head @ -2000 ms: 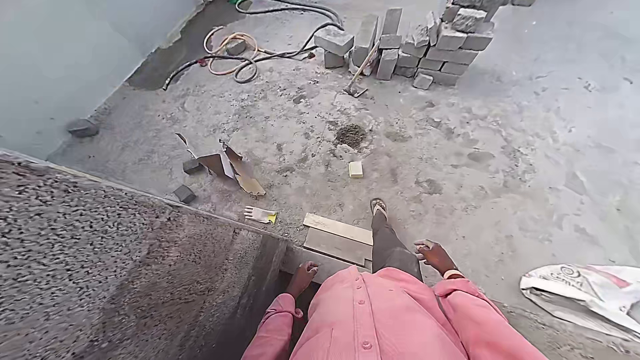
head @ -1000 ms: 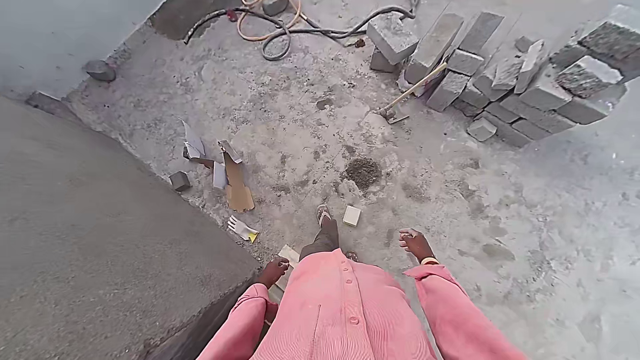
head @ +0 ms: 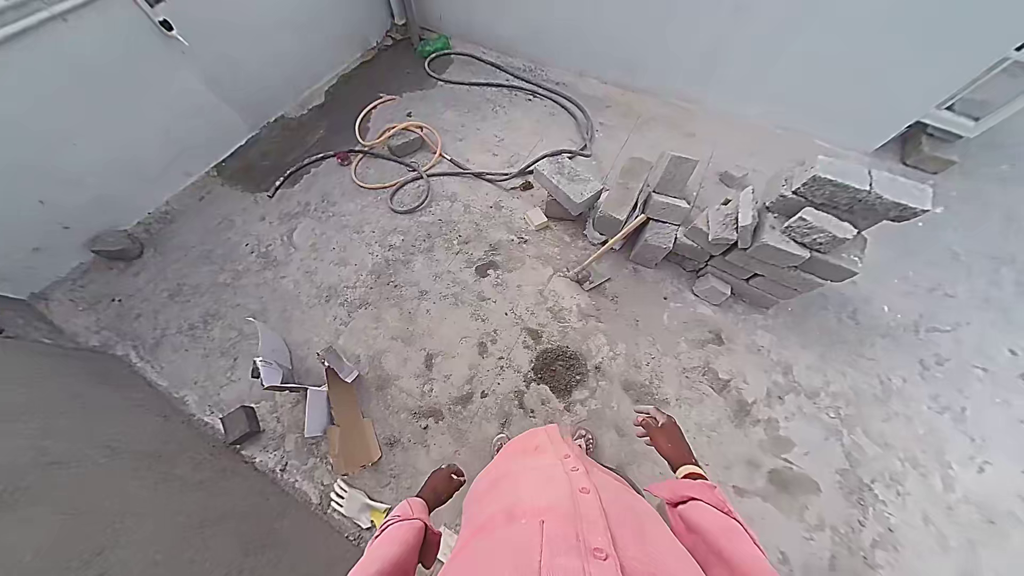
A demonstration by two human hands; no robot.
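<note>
Near the bottom centre, my left hand [head: 442,486] hangs low with its fingers curled and nothing visible in it. A pale work glove [head: 357,504] with a yellow part lies on the floor left of it. My right hand [head: 662,436] is held out at the right, fingers apart and holding nothing. Left of and beyond that hand is a small heap of dark mortar or dirt [head: 559,372]. Farther off lies a wooden-handled tool [head: 610,244], its handle against the blocks and its head on the floor.
Grey concrete blocks [head: 768,240] are stacked at the right. Hoses [head: 552,92] coil across the back floor. Torn cardboard [head: 349,424] and a dark block [head: 240,425] lie at the left, beside a low grey wall [head: 120,472]. A loose stone [head: 116,245] rests by the far left wall.
The view has shifted strongly as I walk forward off the boards by the low wall. Both hands stay empty, and my right hand remains held out to the side.
</note>
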